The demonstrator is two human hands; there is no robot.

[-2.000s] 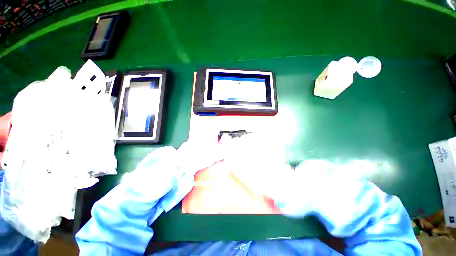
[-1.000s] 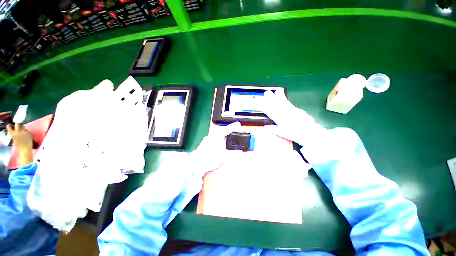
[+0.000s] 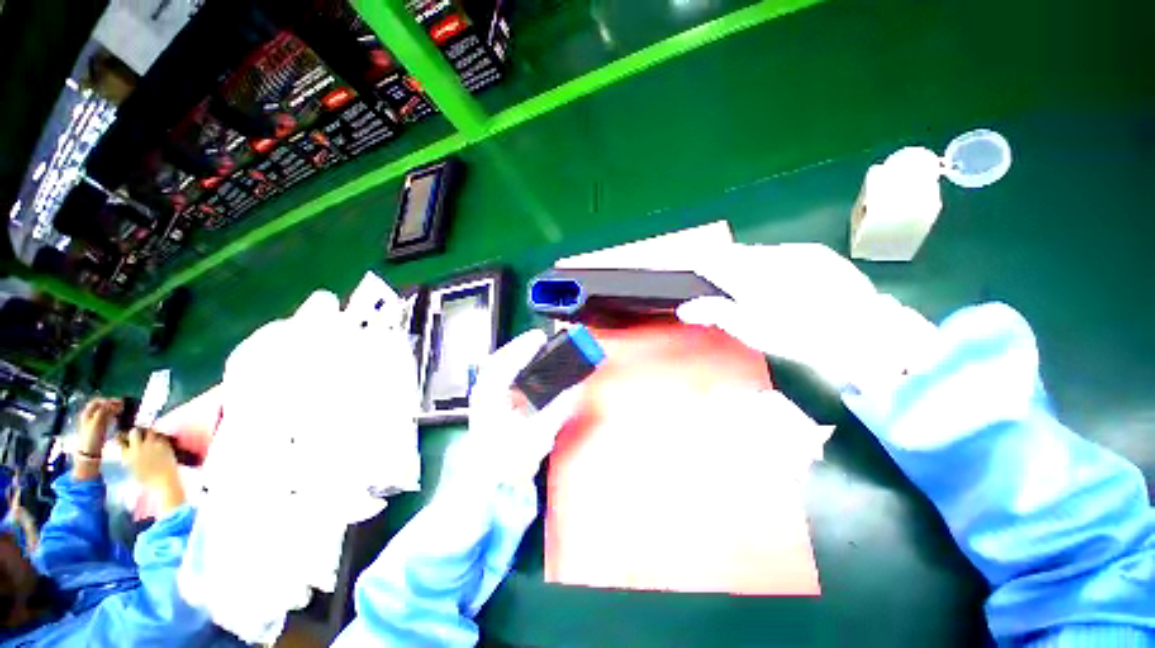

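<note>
My left hand [image 3: 517, 411], in an overexposed white glove, holds a small black dongle with a blue end [image 3: 560, 367], tilted up to the right. My right hand [image 3: 788, 300], also gloved, grips the right end of a black tablet [image 3: 633, 292]. The tablet is seen edge-on, with a blue-rimmed oval at its left end, just above the dongle. The dongle and tablet look apart. The red-pink work mat [image 3: 671, 506] lies beneath, largely glared white. A white pointed piece, possibly a wipe [image 3: 808, 430], shows at the mat's right edge.
A white bottle [image 3: 896, 205] with its cap open stands at the back right. A heap of plastic bags [image 3: 310, 456] lies left, beside another tablet [image 3: 461, 344]. A further tablet [image 3: 421, 210] lies farther back. Retail boxes [image 3: 285, 127] stand behind. Another person's hands [image 3: 150, 458] work at far left.
My right hand has taken hold of the tablet and tipped it from flat to edge-on. My left hand has raised and tilted the dongle. The view has swung left and rotated.
</note>
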